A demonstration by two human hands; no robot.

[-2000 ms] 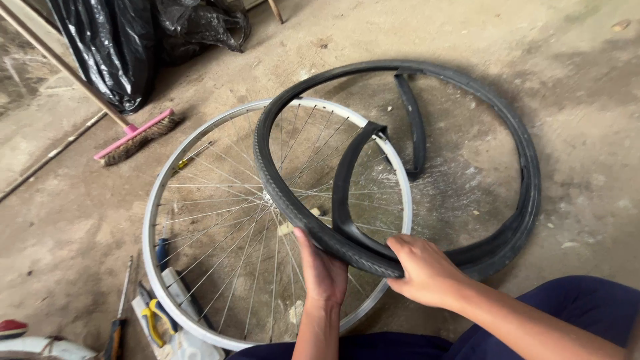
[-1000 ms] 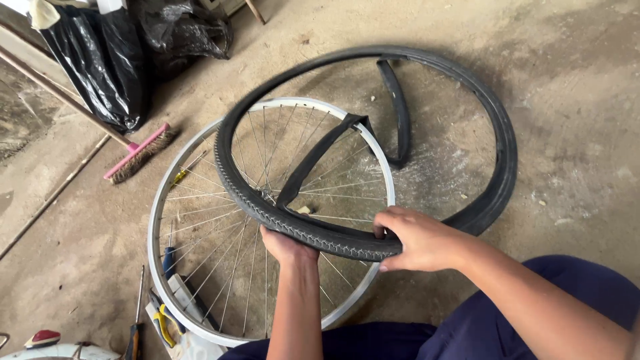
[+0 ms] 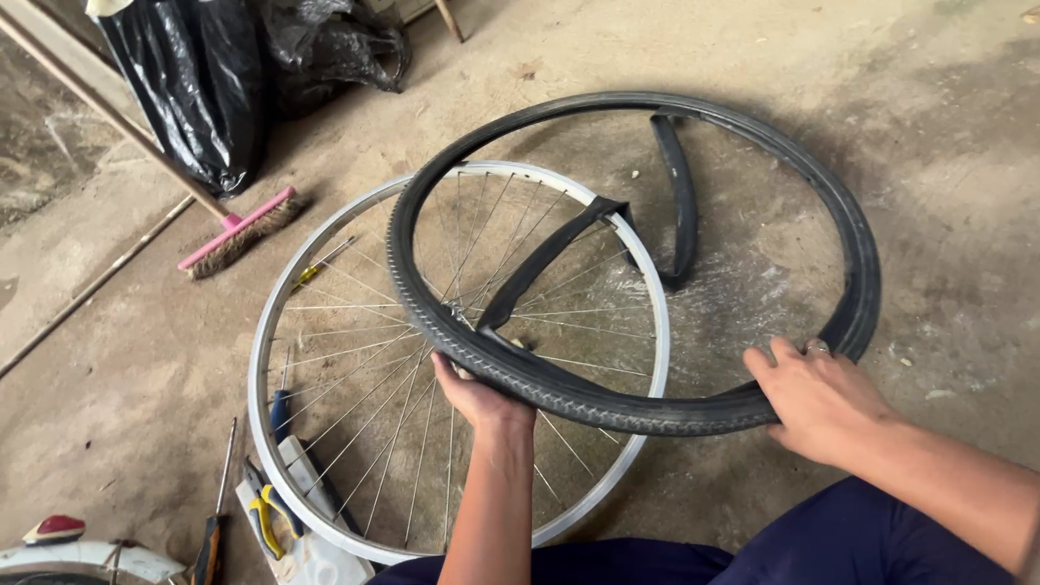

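Note:
A black bicycle tyre [image 3: 634, 413] is held tilted over a spoked wheel with a silver rim [image 3: 660, 341], which lies on the concrete floor. My left hand [image 3: 487, 398] supports the tyre's near left part from below, its fingers mostly hidden behind the rubber. My right hand [image 3: 812, 390] grips the tyre at its near right part. A flat black inner tube [image 3: 682, 195] is partly tucked in the tyre; a loose stretch of it hangs out across the middle and over the wheel's rim.
A pink broom [image 3: 240, 231] and black plastic bags [image 3: 195, 89] are at the upper left. Yellow-handled pliers [image 3: 264, 520], a screwdriver [image 3: 213, 528] and a blue-handled tool [image 3: 280, 410] lie by the wheel's near left edge. A yellow screwdriver [image 3: 307, 275] lies under the spokes.
My right hand has moved right along the tyre, away from my left hand. The two were close together on the tyre before.

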